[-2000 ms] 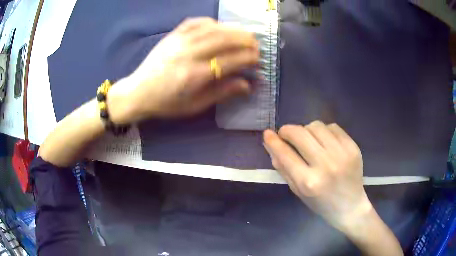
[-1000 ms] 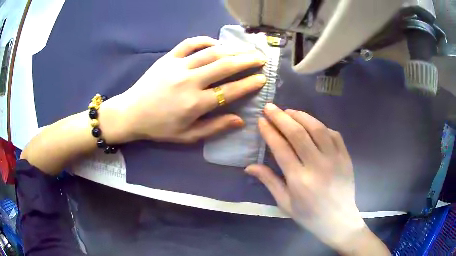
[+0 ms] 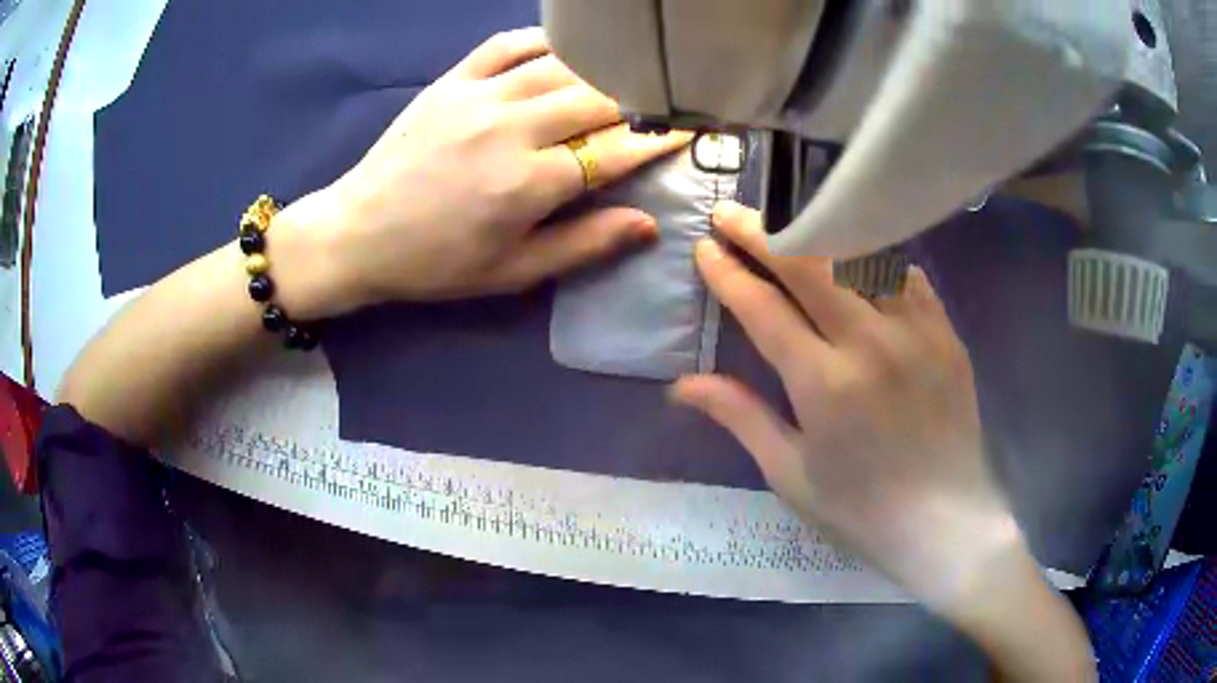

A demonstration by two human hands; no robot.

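The silver-grey pocket bag piece lies flat on the dark navy-purple garment panel. A narrow welt strip runs along its right edge up to the presser foot under the machine head. My left hand lies flat, fingers spread, on the panel and the grey piece; some fingertips are hidden by the machine head. My right hand presses on the strip and panel with its fingertips just below the presser foot, its thumb near the strip's lower end. Neither hand grips anything.
The cream-white machine head covers the upper right, with ribbed knobs below it. A printed ruler scale runs along the white table's front edge. A red item is at far left, a blue basket at lower right.
The machine head has come into view and now covers more of the upper right. The grey piece and panel have shifted up towards the presser foot, uncovering the ruler scale. Both hands moved up with them.
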